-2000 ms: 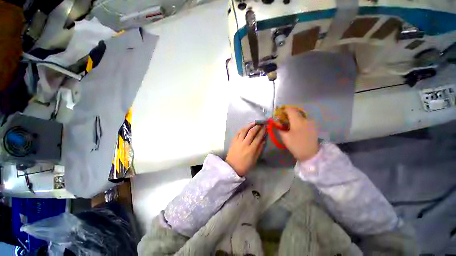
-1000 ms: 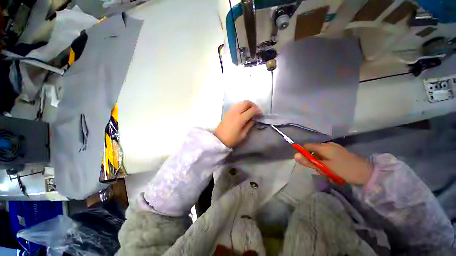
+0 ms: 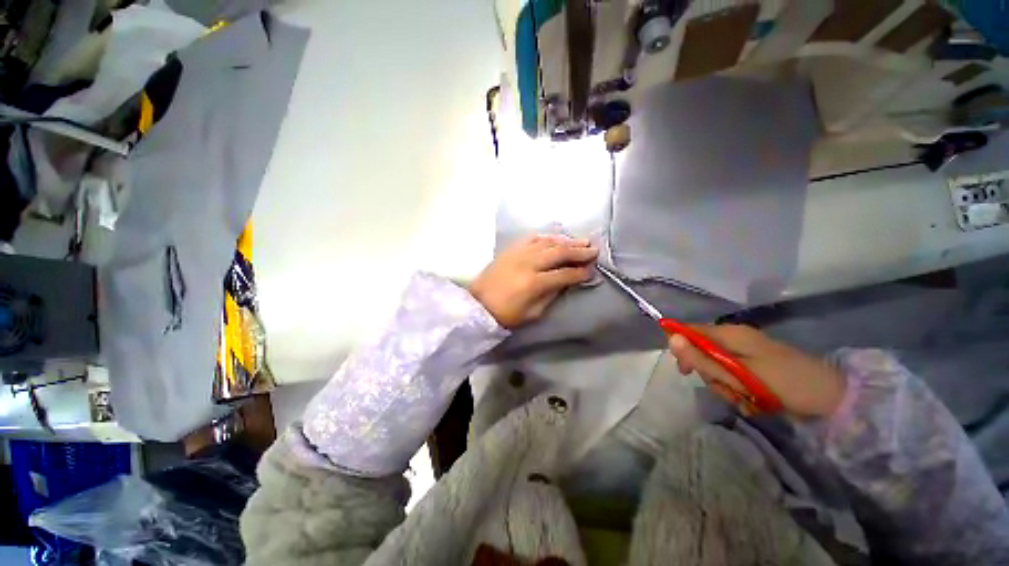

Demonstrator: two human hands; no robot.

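Observation:
A grey cloth panel [image 3: 708, 188] lies on the machine bed and hangs over the table's front edge. My left hand [image 3: 539, 276] presses and pinches the cloth at a fold near the slit line, below the bright lamp glare. My right hand [image 3: 763, 367] holds red-handled scissors [image 3: 719, 359]. Their slim silver blades look closed or nearly closed, and their tip touches the cloth beside my left fingertips. What lies under my left fingers is hidden.
The sewing machine head [image 3: 708, 39] is above the cloth, its needle area in glare. Another grey panel [image 3: 188, 221] with a dark slit lies at left over a yellow-black striped edge [image 3: 236, 321]. A grey machine [image 3: 50, 310] and clear plastic bag [image 3: 105, 514] are at far left.
The scissors went from upright over the cloth to slanting in from the right, blades toward my left fingertips. My left hand moved up slightly, and the cloth edge is now folded. The view shifted.

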